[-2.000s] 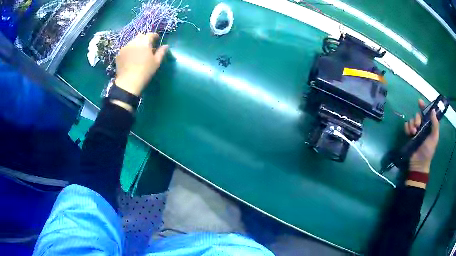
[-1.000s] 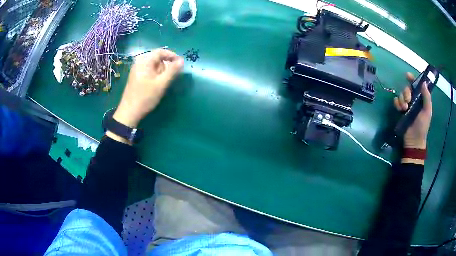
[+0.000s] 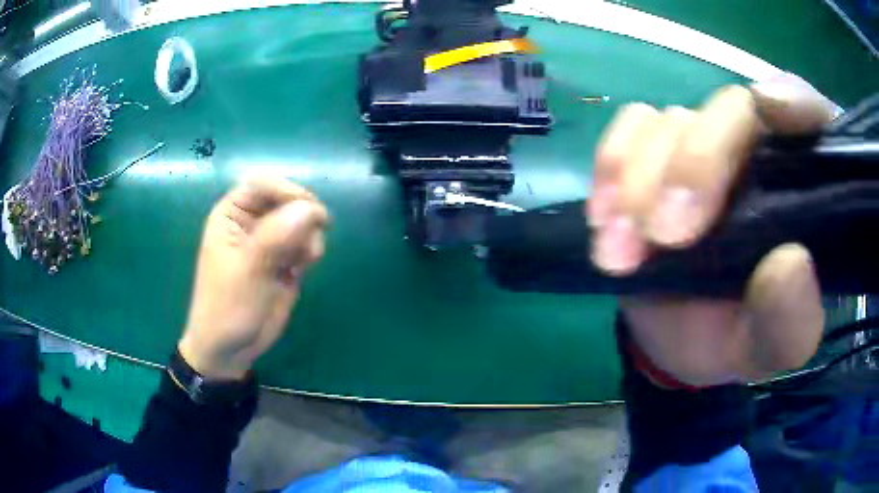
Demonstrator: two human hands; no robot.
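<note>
My right hand (image 3: 694,212) is raised close to the camera, blurred, its fingers around the black electric screwdriver (image 3: 578,252). The tool's front end points left and covers part of the black module's narrow end. My left hand (image 3: 253,270) is over the green bench left of the module, fingers curled with the tips together; whether something small is pinched there I cannot tell. The black module (image 3: 453,91) lies on the bench with an orange strip (image 3: 477,54) on top. A white cable (image 3: 482,201) starts at its narrow end and passes behind the screwdriver.
The purple-white lead bundle (image 3: 60,173) lies at the far left, with one lead sticking out rightwards. A small pile of dark screws (image 3: 203,146) and a white oval ring (image 3: 176,70) lie right of it. A white edge strip (image 3: 665,48) runs behind the module.
The view has turned right, so the bench things sit further left. My right hand has lifted the screwdriver close to the camera. My left hand has moved away from the bundle and nearer the module.
</note>
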